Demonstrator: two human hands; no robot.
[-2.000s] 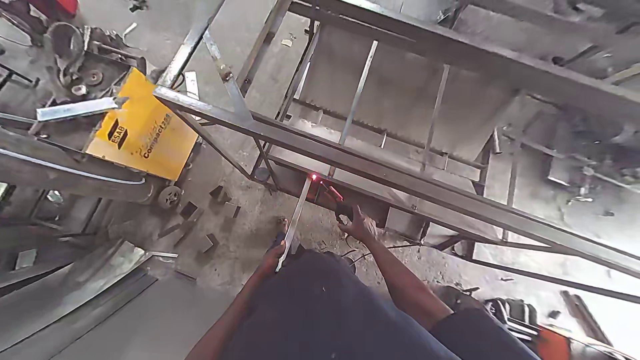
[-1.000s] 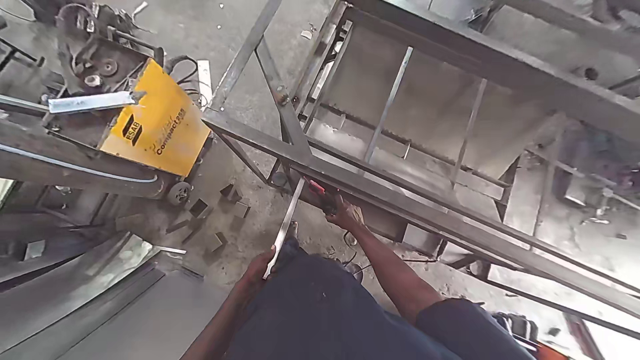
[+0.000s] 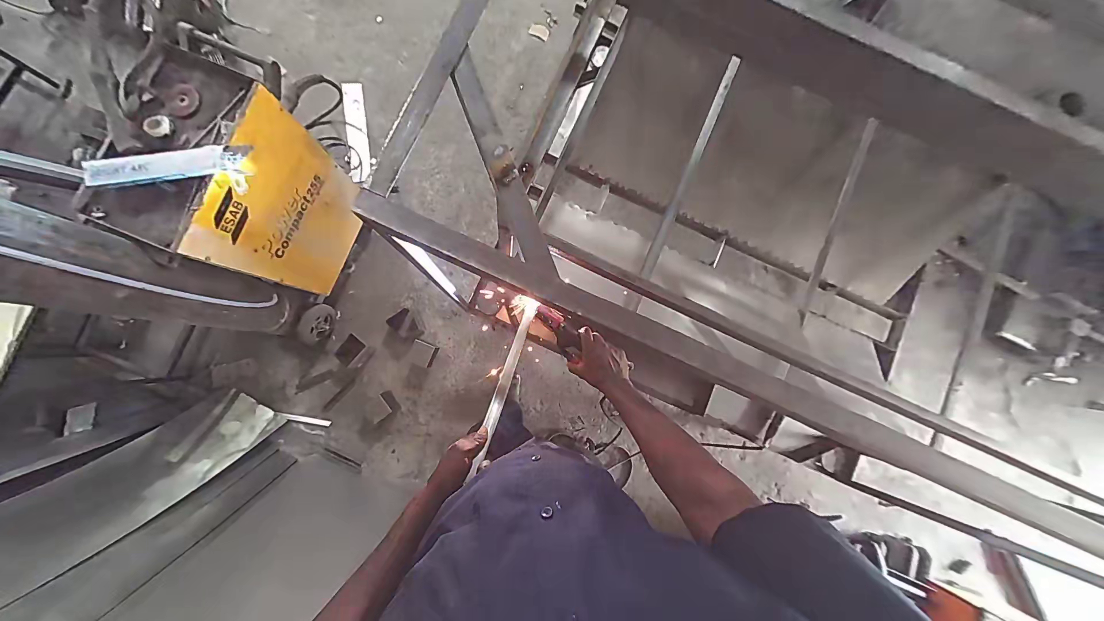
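My left hand [image 3: 466, 450] grips the lower end of a narrow flat metal bar [image 3: 505, 379], which slants up to the steel frame. My right hand [image 3: 597, 360] is closed around a dark welding electrode holder [image 3: 561, 335] just below the frame's long steel beam [image 3: 638, 326]. A bright arc with flying sparks [image 3: 523, 304] burns where the bar's upper end meets the underside of that beam. A diagonal brace [image 3: 504, 164] joins the beam just above. The exact contact at the arc is hidden by glare.
A yellow ESAB welding machine [image 3: 276, 203] on wheels stands at the left. Metal offcuts [image 3: 351, 349] lie on the concrete floor below it. Large sheet metal pieces [image 3: 250, 535] fill the lower left. Cables [image 3: 604, 423] lie near my feet, and the frame spreads to the right.
The red glow at the bar's tip two seconds ago was absent one second ago; now a bright arc throws sparks there. Both hands keep their grips. The view has shifted.
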